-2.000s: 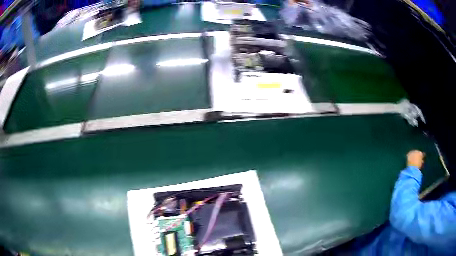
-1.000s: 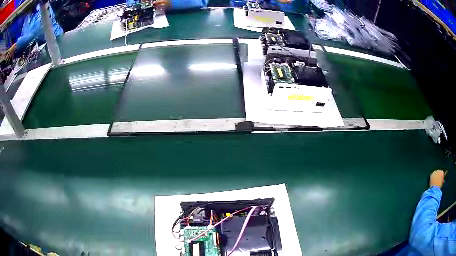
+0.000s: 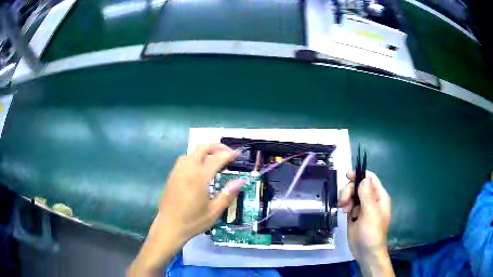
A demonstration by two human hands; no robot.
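An open projector unit with a black inside lies on a white sheet in front of me. Its green main board is at the left, beside a large black block. A pale lilac ribbon arches over the block, and thin red and purple wires cross the unit's upper part. My left hand is over the board's left side, thumb and fingers apart, with no object visible in it. My right hand holds dark tweezers, points up, at the unit's right edge.
Beyond the bench runs a green line track with a white rail. Another white unit sits on a sheet there at the upper right. A blue sleeve of another person is at the right edge. A white sheet corner shows at the far left.
Both my hands have come into view, the right one with tweezers. The view has tilted down, so the whole near unit shows higher in the picture and the far line is partly cut off.
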